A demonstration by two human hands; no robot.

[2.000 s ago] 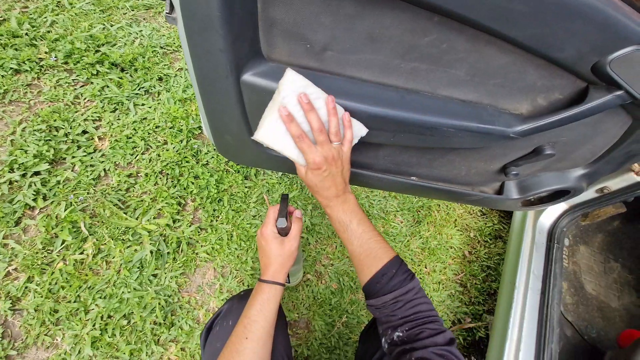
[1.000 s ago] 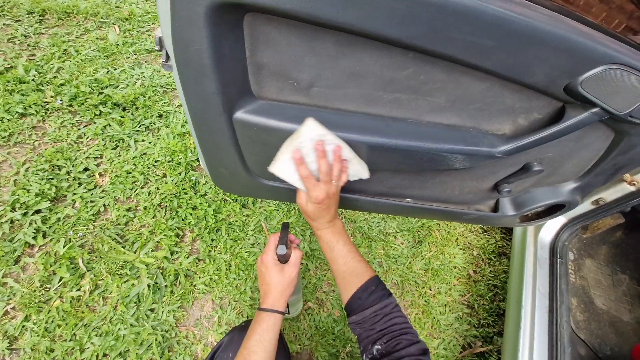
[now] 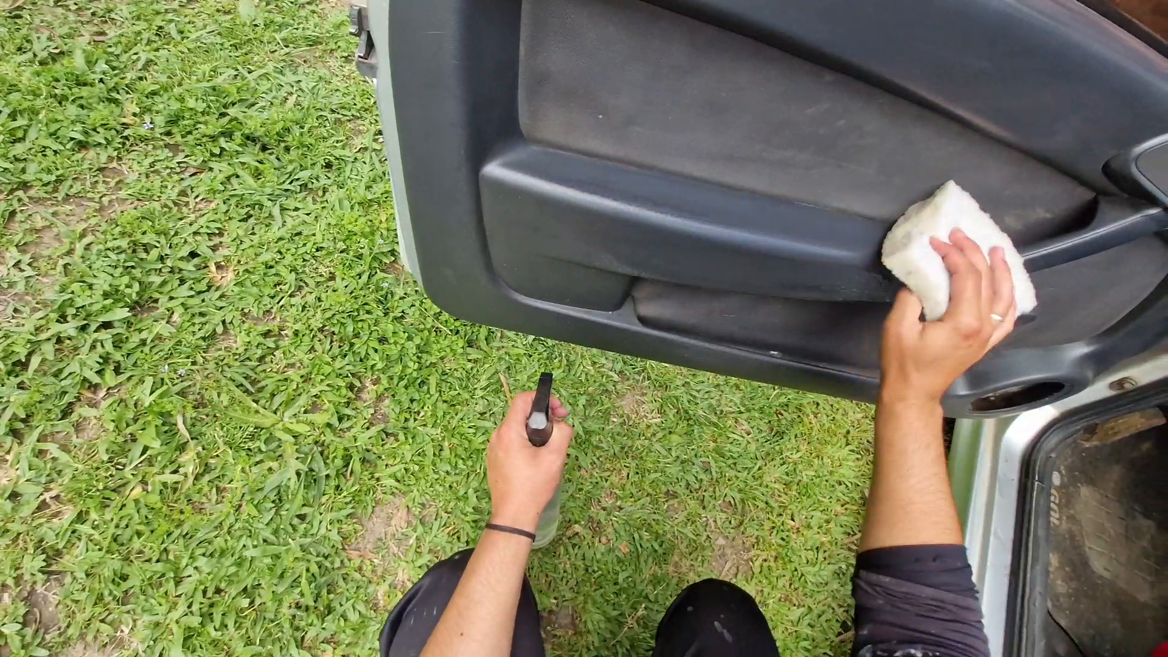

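Note:
My right hand (image 3: 958,319) grips a folded white cloth (image 3: 940,242) and presses it on the dark inner panel of an open car door (image 3: 675,210), at the right end of the armrest ledge beside the pull handle (image 3: 1095,235). A ring is on one of its fingers. Lower and left, over the grass, my left hand (image 3: 525,456) is closed round the neck of a spray bottle with a black spray head (image 3: 540,420). The bottle's clear body (image 3: 548,520) shows partly behind the wrist, which wears a dark band.
Grass (image 3: 228,365) with bare patches lies below the door. At the lower right are the silver door sill (image 3: 990,538) and the car's dark floor mat (image 3: 1104,529). My knees (image 3: 716,620) show at the bottom edge. A door latch (image 3: 363,41) juts out at the upper left.
My right hand has moved the cloth to the right along the door panel, from the left part of the armrest to beside the pull handle. My left hand still holds the spray bottle.

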